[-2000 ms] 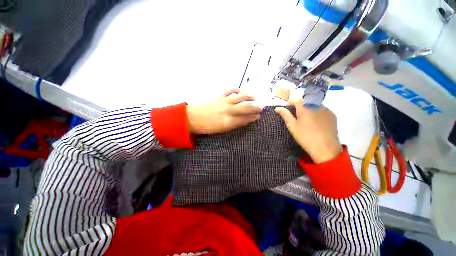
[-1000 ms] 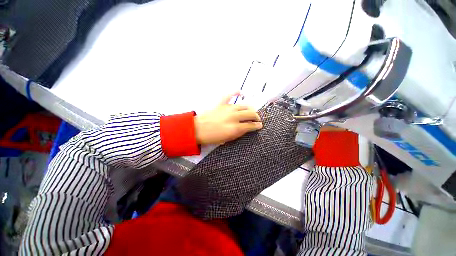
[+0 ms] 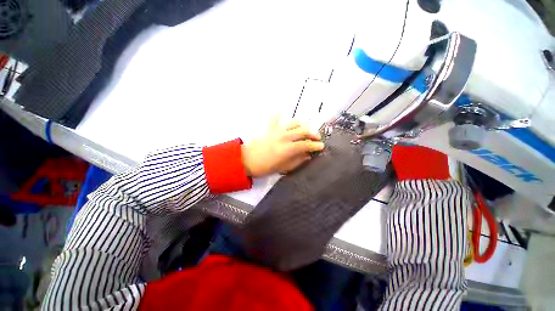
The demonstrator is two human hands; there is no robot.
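A dark checked cut piece (image 3: pixel 316 200) lies from the needle area down over the table's front edge, slightly blurred. The white sewing machine (image 3: pixel 511 79) stands at the right, and its presser foot area (image 3: pixel 345 124) is at the cloth's upper end. My left hand (image 3: pixel 283 150) lies at the cloth's left edge beside the needle area, fingertips touching the cloth. My right hand is hidden behind the machine head; only its red cuff and striped sleeve show.
Scissors with red and yellow handles (image 3: pixel 485 229) lie right of my right sleeve, partly hidden. A pile of dark cloth (image 3: pixel 73 73) lies at the far left of the white table (image 3: pixel 201 79). Red items (image 3: pixel 52 180) and blue material show below the table's left edge.
Since two seconds ago, the cloth's upper end has moved up to the presser foot. My right hand has gone from the cloth's near edge to behind the machine head. The view has also shifted.
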